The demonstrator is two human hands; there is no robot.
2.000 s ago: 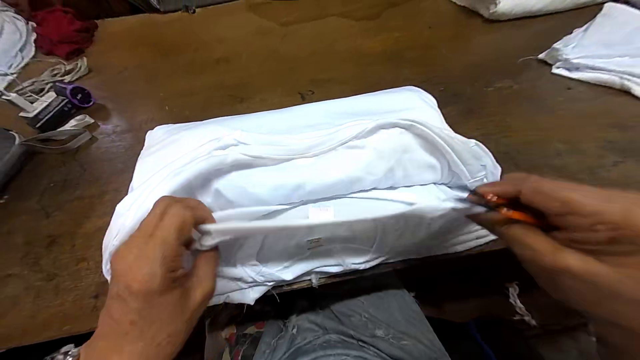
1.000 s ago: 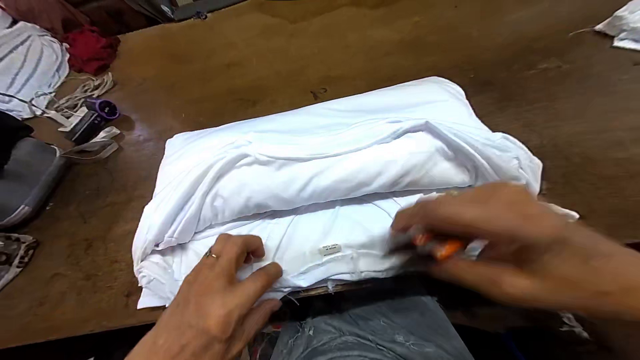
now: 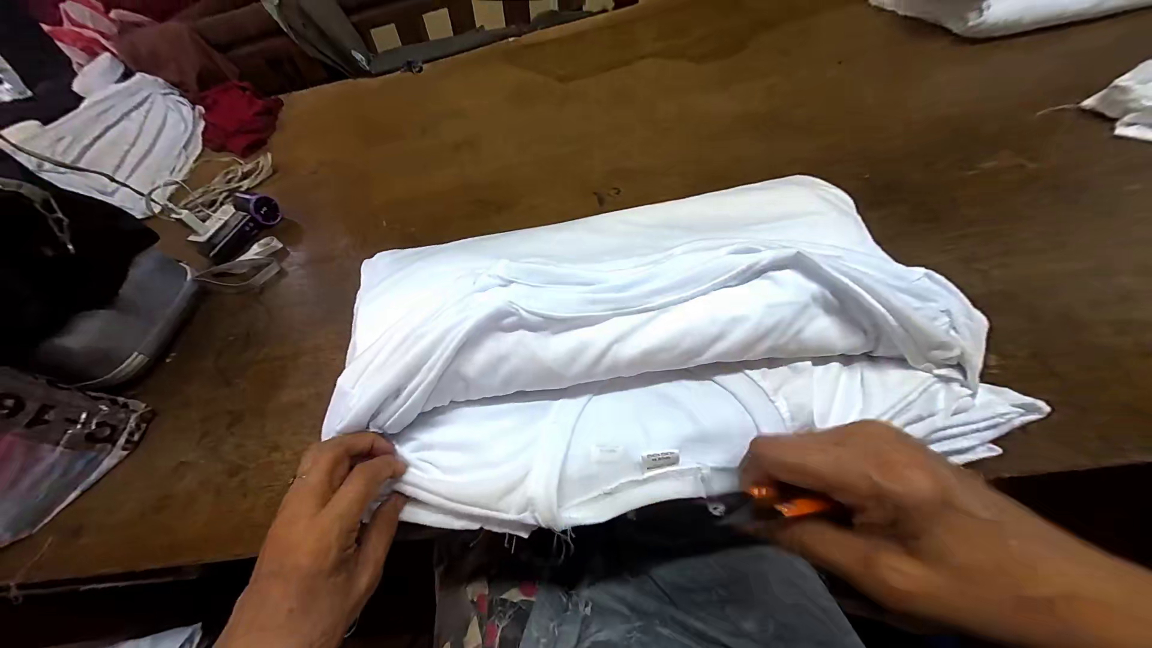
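Observation:
Folded white knit garments (image 3: pixel 612 333) lie stacked on the wooden table, one neckline opened toward me with a small label (image 3: pixel 660 460) inside it. My left hand (image 3: pixel 337 522) pinches the near left edge of the stack between thumb and fingers. At the near right edge, my right hand (image 3: pixel 864 513) is closed around a small tool with orange parts (image 3: pixel 796 506), likely thread snips; its dark end is blurred beside the neckline. Loose threads hang from the near edge of the cloth.
On the left of the table (image 3: pixel 432 162) are a black and purple device (image 3: pixel 241 225), coiled cord (image 3: pixel 220 184), a grey case (image 3: pixel 126 315), red cloth (image 3: pixel 238 117) and a printed plastic bag (image 3: pixel 63 450). More white cloth (image 3: pixel 1125 99) lies at the right.
The neckline strip that both hands held up two seconds ago now lies lower at the near edge. My left hand has moved to the stack's left corner.

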